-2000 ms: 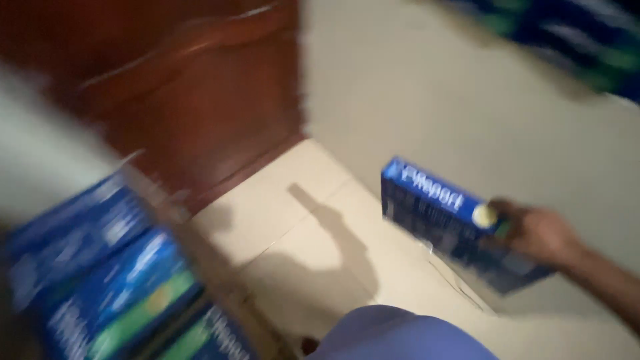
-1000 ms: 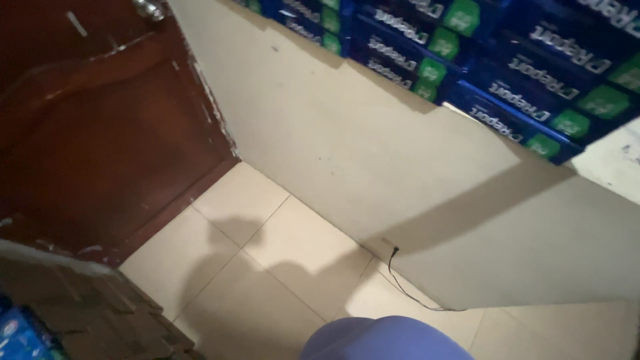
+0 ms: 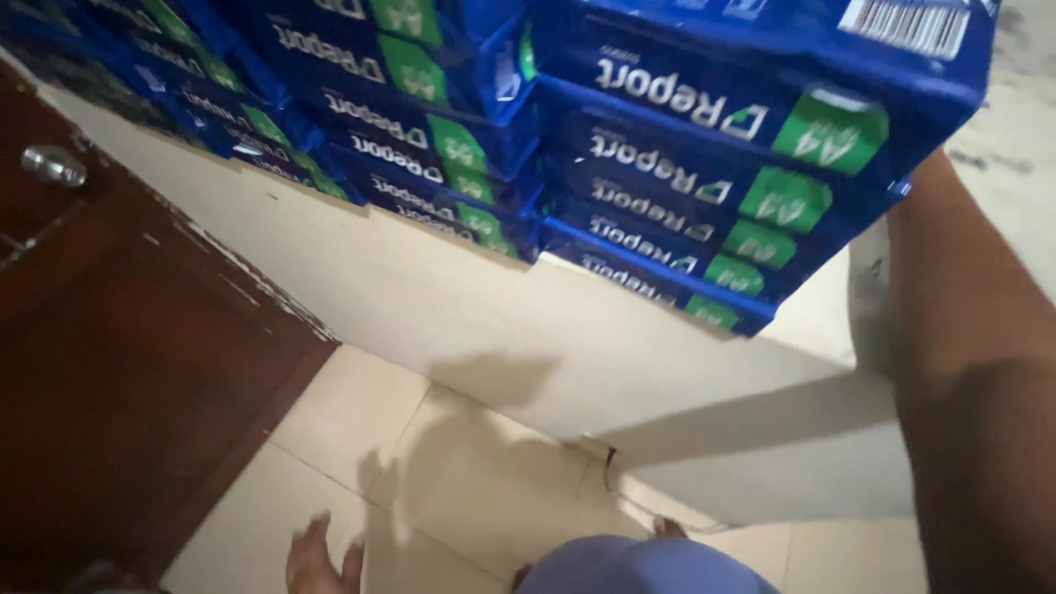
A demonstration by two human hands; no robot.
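Observation:
Blue-wrapped reams of Report A4 paper (image 3: 676, 99) lie in stacks side by side across the top of the head view. My right forearm (image 3: 965, 330) rises along the right edge to the end of the nearest stack. Behind the top ream there, my right hand is hidden, so its grip does not show. My left hand (image 3: 320, 561) is low over the floor at the bottom, fingers apart and holding nothing, away from the reams.
The stacks rest on a pale ledge (image 3: 808, 318) above a pale wall. A dark red wooden door (image 3: 148, 355) with a metal knob (image 3: 54, 165) is on the left. A thin black cable (image 3: 610, 466) lies by the wall's foot, above the floor tiles (image 3: 355, 412).
Two seconds ago my right hand held a ream low by the wall; one second ago neither hand showed. Now my right arm is up at the stack and my left hand shows below. The view has shifted.

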